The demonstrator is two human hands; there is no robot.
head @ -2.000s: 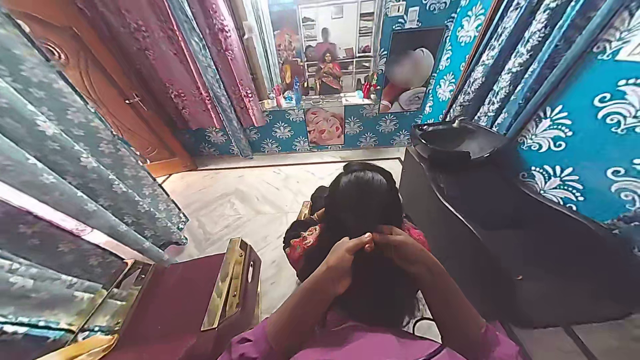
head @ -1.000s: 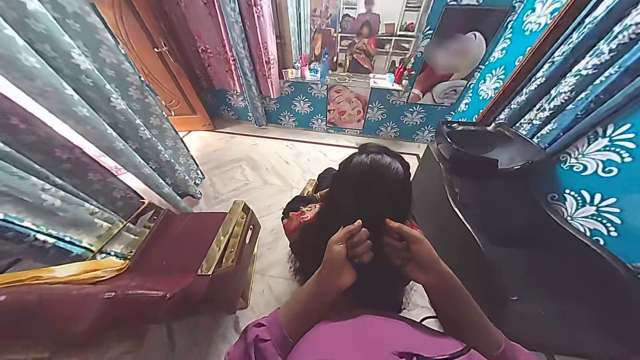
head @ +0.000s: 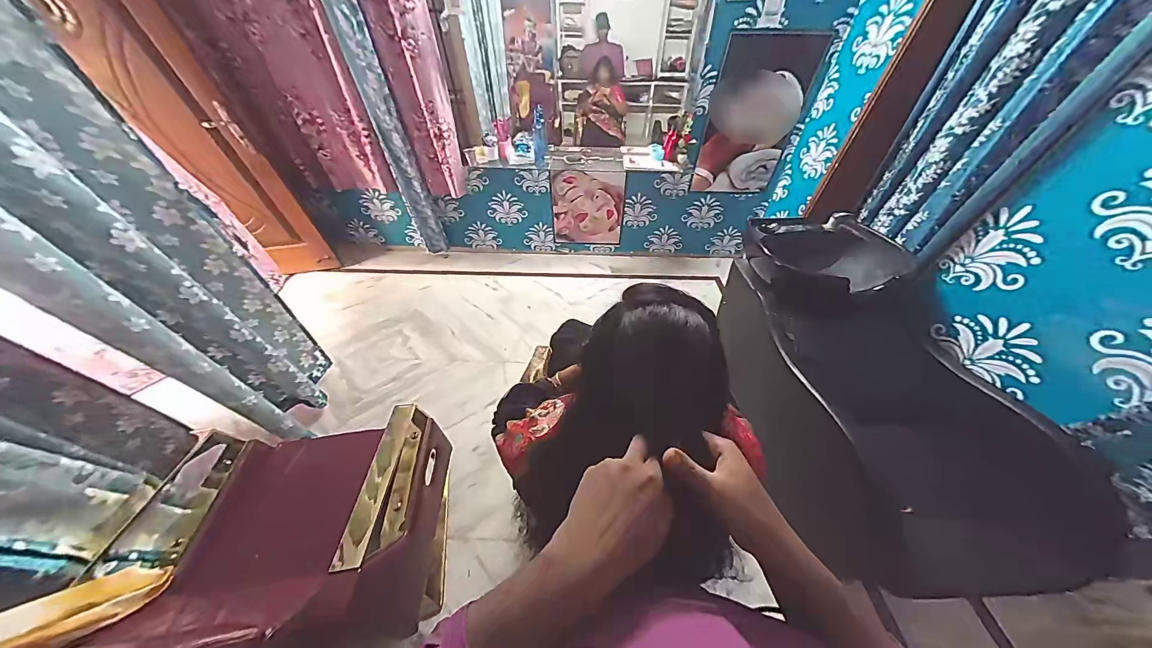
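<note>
A seated person with long, loose black hair (head: 657, 360) is in front of me, back toward the camera. My left hand (head: 621, 504) is closed on a section of the hair at the back of the head. Beside it, my right hand (head: 720, 477) grips hair between thumb and fingers. The two hands nearly touch, thumb tips and strands partly hidden between them. Hair hangs below both hands over the person's back. A red patterned garment (head: 531, 427) shows at the shoulders.
At the right stands a black shampoo chair (head: 954, 450) with a basin (head: 837, 256). A maroon salon chair (head: 270, 522) with gold armrests is at the left. Ahead, a mirror (head: 630, 99) rises above a shelf (head: 576, 160) with bottles. Curtains (head: 162, 252) and a wooden door (head: 207, 135) are at the left.
Since one second ago my hands have come closer together on the hair, and my left hand has turned with its back up. The hair stays held.
</note>
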